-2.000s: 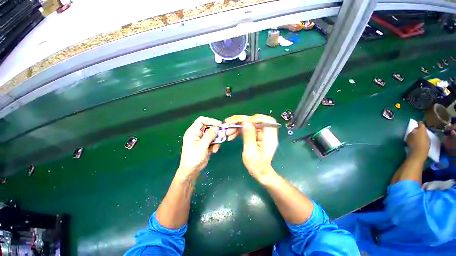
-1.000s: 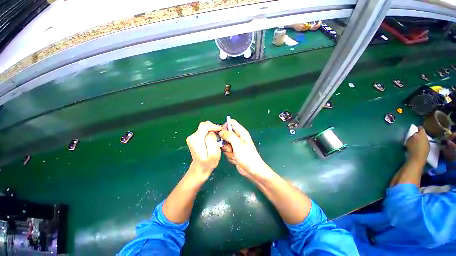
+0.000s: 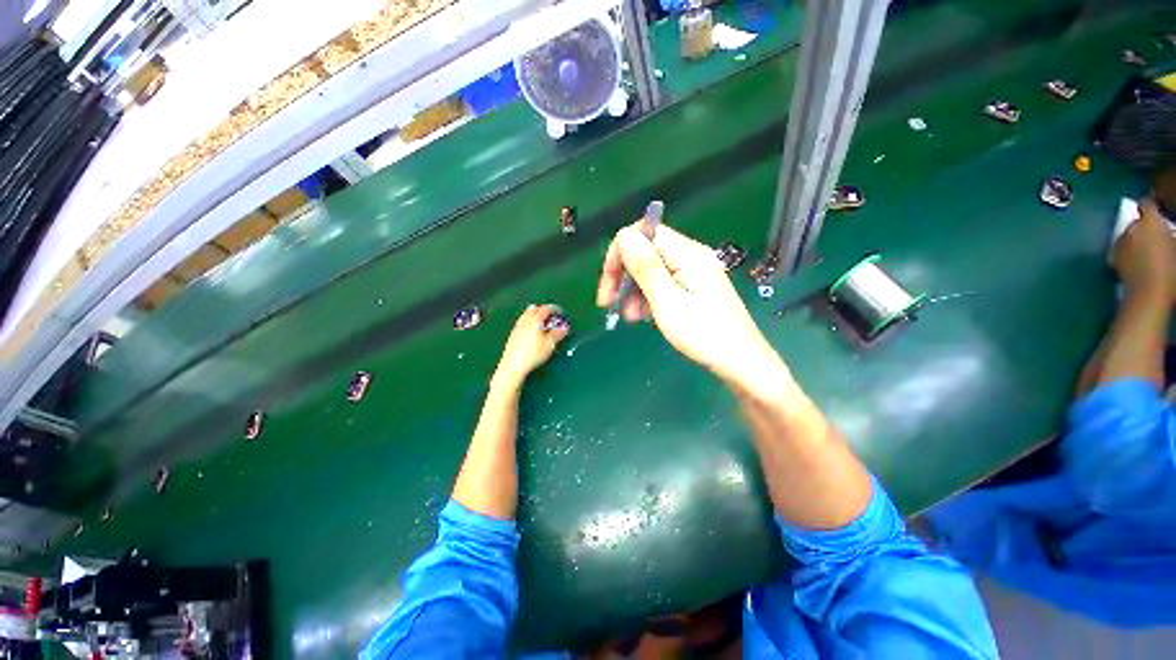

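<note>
A small dark electronic module (image 3: 555, 321) is at the fingertips of my left hand (image 3: 526, 346), low over the green bench. Whether it touches the bench cannot be told. My right hand (image 3: 677, 290) is to the right and higher, closed around a slim grey tool (image 3: 654, 215). One end of the tool shows above the fingers and the other below them. The kind of tip cannot be told.
Modules lie along the green bench (image 3: 387, 484) on both sides, one (image 3: 467, 316) just left of my left hand. A wire spool (image 3: 877, 294) and metal post (image 3: 825, 129) stand right. A fan (image 3: 569, 75) is behind. Another person's hand (image 3: 1145, 252) is far right.
My hands have separated; my left hand has lowered with the module and my right hand has lifted away with the tool. The view has turned, showing more of the left side.
</note>
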